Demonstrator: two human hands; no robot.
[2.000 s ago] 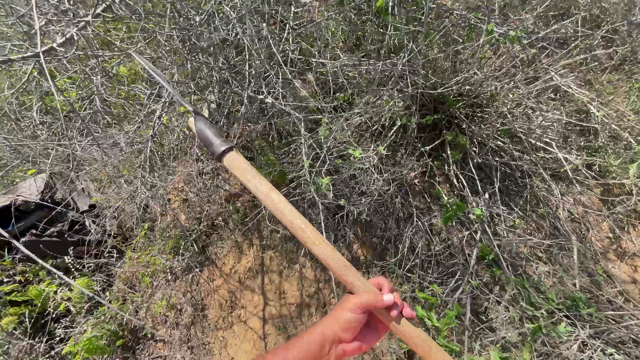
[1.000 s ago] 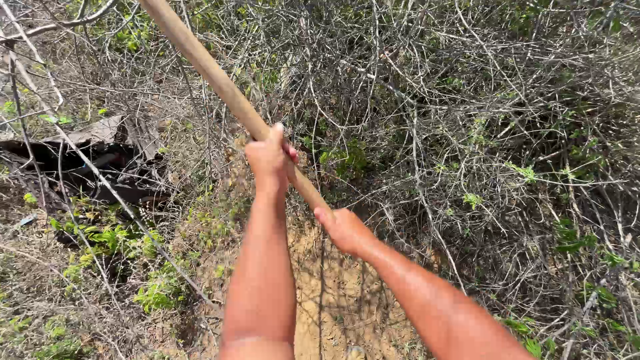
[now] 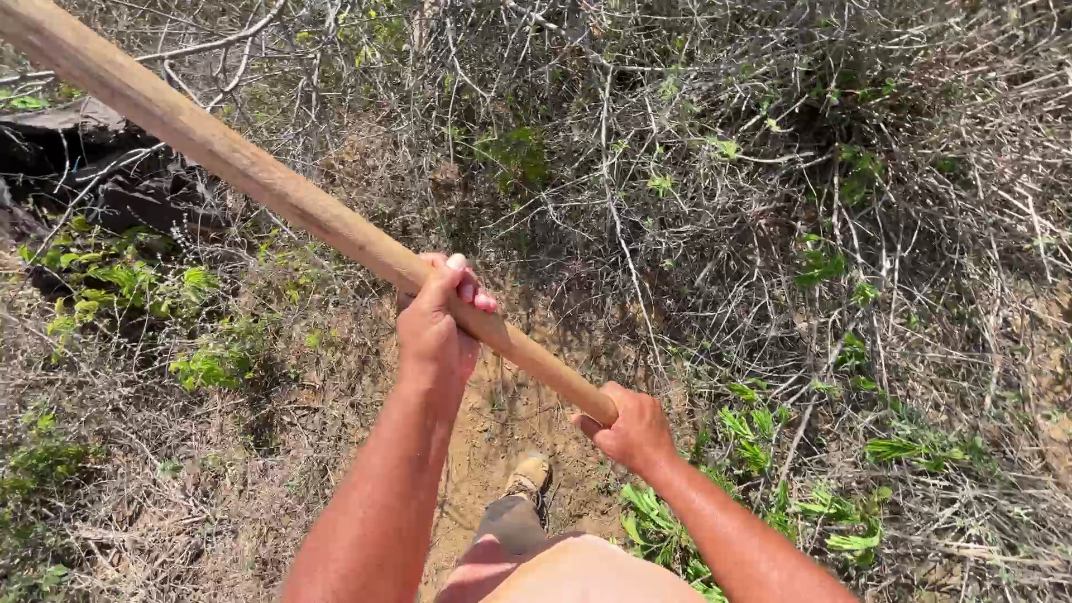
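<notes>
A long wooden tool handle (image 3: 276,184) runs from the top left corner down to the centre right. My left hand (image 3: 440,322) is closed around its middle stretch, the thumb lying along the wood. Farther down, my right hand (image 3: 632,427) grips the handle's lower end. The tool's metal head is outside this view. Below my hands, a tan boot (image 3: 529,476) and a dark trouser leg show on bare soil.
Dry, tangled brush (image 3: 712,209) covers the slope ahead and to the right. A pale branch (image 3: 226,40) crosses the upper left, near a dark, broken object (image 3: 151,197). Green leafy plants (image 3: 662,519) grow beside the dirt strip (image 3: 502,410).
Two seconds ago one hand was seen on the shaft, with the metal head in view. Both hands have since come onto the handle, and the head has left the view.
</notes>
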